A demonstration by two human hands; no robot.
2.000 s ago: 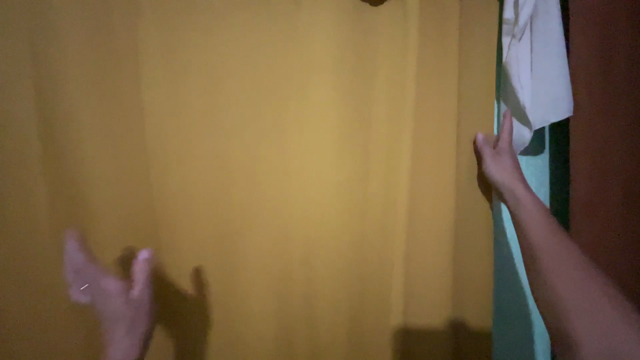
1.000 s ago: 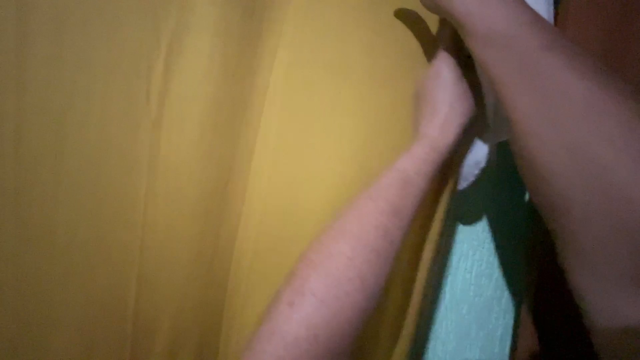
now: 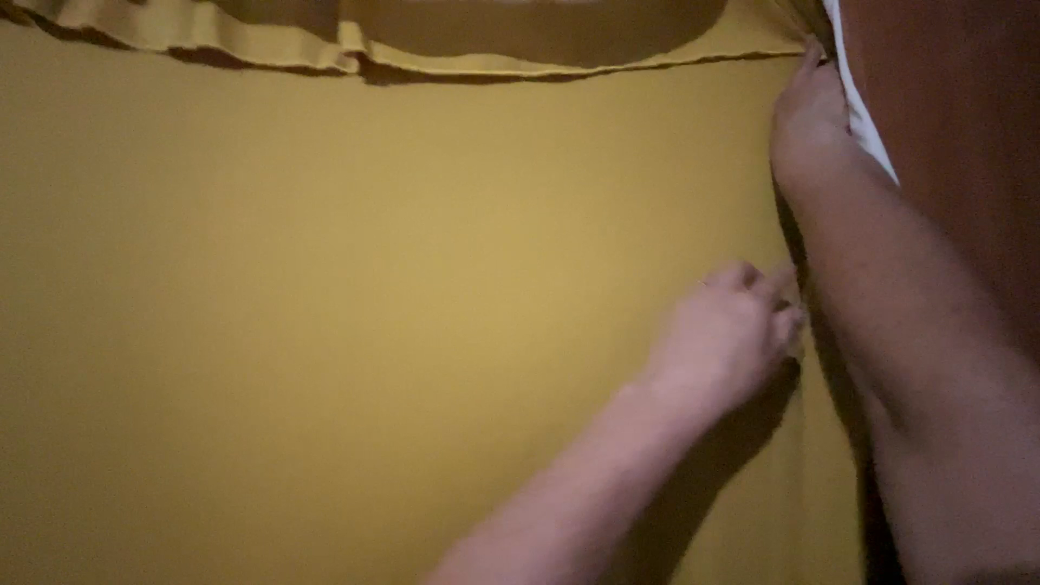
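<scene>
A yellow curtain (image 3: pixel 406 268) hangs across most of the view, its gathered top edge running along the upper part. My right hand (image 3: pixel 812 122) is raised to the curtain's top right corner, and its fingertips pinch the cloth there. Lower down, my left hand (image 3: pixel 735 325) is at the curtain's right side with its fingers bent. Blur hides whether those fingers grip the cloth or only touch it. Beside my right wrist, a strip of white cloth (image 3: pixel 873 146) shows.
A dark reddish-brown panel (image 3: pixel 951 106) stands along the right side, behind my right arm. Above the curtain's top edge is a brown surface (image 3: pixel 536 32). My left arm casts a shadow on the curtain.
Two seconds ago my left hand was apart at the lower left; it is now at the curtain's right side. The view has shifted, and the curtain's top edge now shows.
</scene>
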